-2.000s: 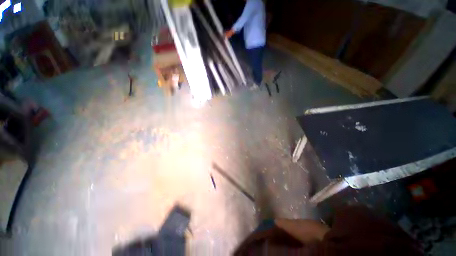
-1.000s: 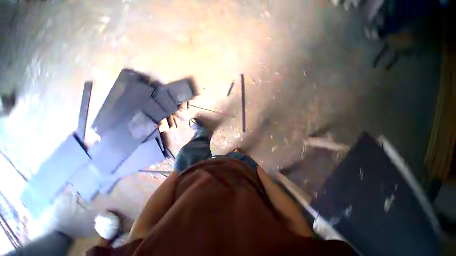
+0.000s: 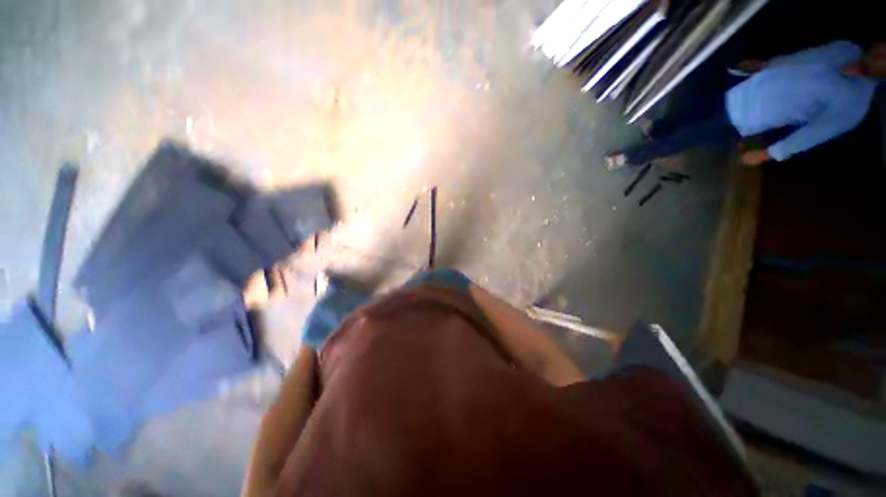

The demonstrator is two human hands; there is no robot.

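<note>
Neither of my hands shows. Both bare forearms run down beside my maroon shirt (image 3: 418, 398), and their ends are hidden by the shirt and my body. Nearest in front, at the left, dark flat board offcuts (image 3: 160, 218) lie overlapping on the floor, blurred and bluish in the glare. A narrow dark strip (image 3: 58, 233) lies at their left side. A long thin dark strip (image 3: 432, 225) and a shorter one (image 3: 411, 213) lie on the floor ahead of me.
A person in a light blue shirt (image 3: 797, 97) stands at the upper right beside leaning pale and dark lengths (image 3: 641, 49). Short dark strips (image 3: 651, 189) lie near their feet. A dark table with a pale edge (image 3: 685, 364) is close at my right. Long brown boards (image 3: 729, 272) lie beyond.
The view has turned, so the offcuts sit further left and lower. The person and the leaning lengths have come into view, and my shirt now covers much of the table.
</note>
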